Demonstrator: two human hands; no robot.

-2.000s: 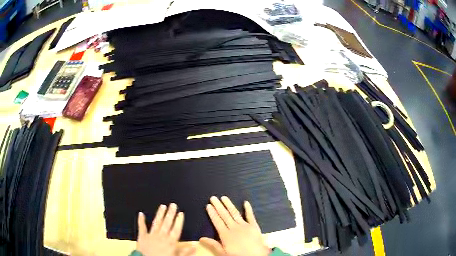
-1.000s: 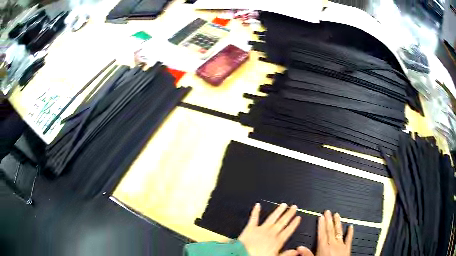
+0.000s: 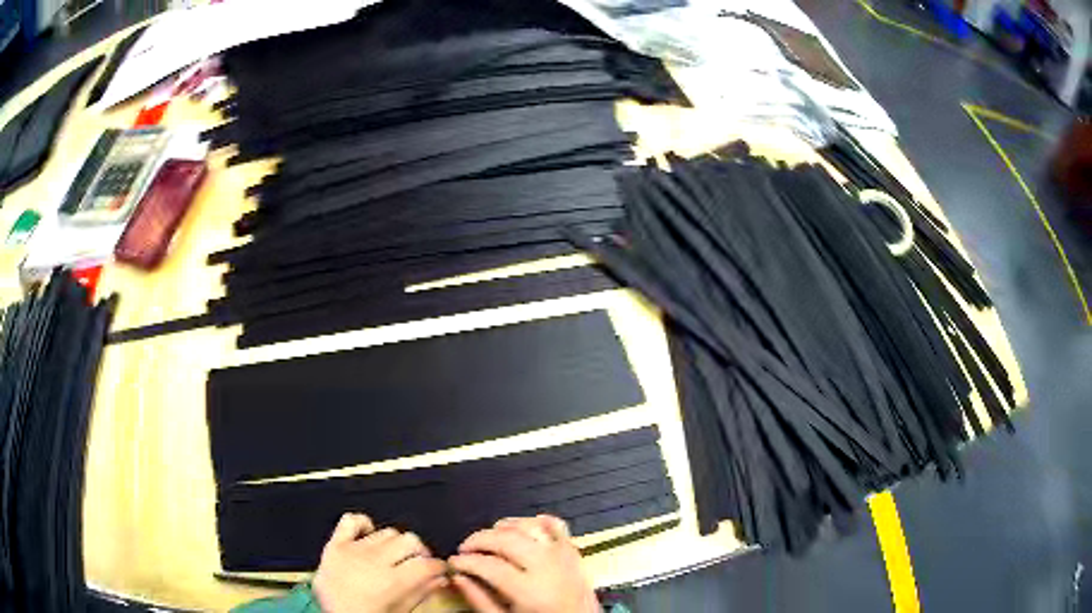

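Observation:
Black strips lie flat side by side as a laid-out row [image 3: 419, 407] in front of me, split by a pale gap that widens to the right. One narrow black strip [image 3: 635, 535] lies along the row's near edge, slightly apart from it at the right. My left hand [image 3: 377, 568] and my right hand [image 3: 522, 565] are close together at the middle of that edge. Their fingers are curled and pinch the narrow strip; the fingertips partly hide the grip.
A wide strip stack [image 3: 431, 180] lies behind the row. A loose strip pile [image 3: 790, 347] with a cream ring [image 3: 889, 223] is at the right, another strip pile [image 3: 46, 419] at the left. A dark red case [image 3: 162, 213] and a calculator [image 3: 110, 177] lie back left.
The view swung left and back. The gap across the row is wider. My hands went from flat with spread fingers to curled at the near edge, where a narrow strip now lies apart.

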